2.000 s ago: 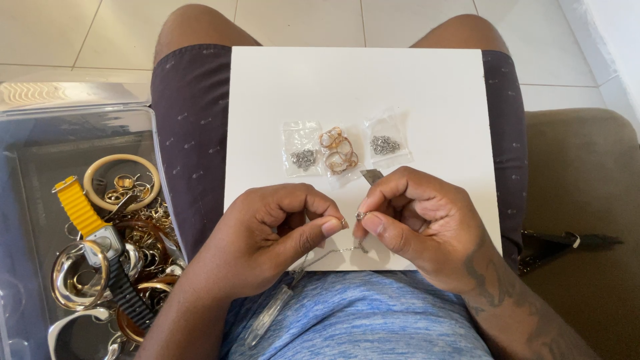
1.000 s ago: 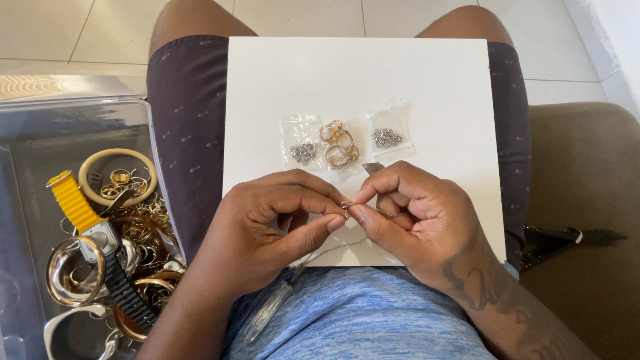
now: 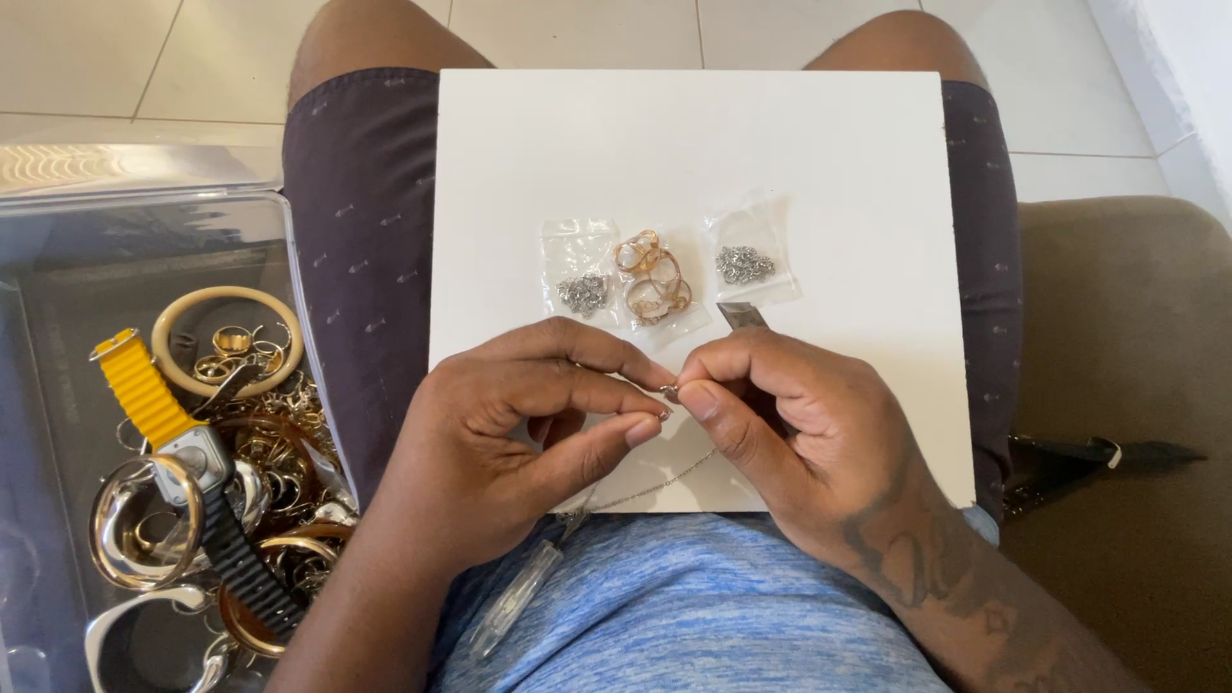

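Over the white board, my left hand pinches one small metal end between thumb and fingers. My right hand grips a small silvery clasp-like piece, its fingertips nearly touching the left ones. A thin silver chain runs below both hands toward the board's near edge. Beyond them lie a clear bag with silver chain, a clear bag of gold-coloured rings and another bag with silver chain. A flat metal tool tip shows past my right hand, the rest hidden.
At left, a clear plastic box holds a cream bangle, a smartwatch with a yellow and black band, and tangled jewellery. A clear plastic handle rests on the blue shirt. A black item lies on the brown seat at right.
My fingertips, together a second ago, are now slightly apart. The left hand's index finger has lifted from its thumb and reaches toward the right fingertips.
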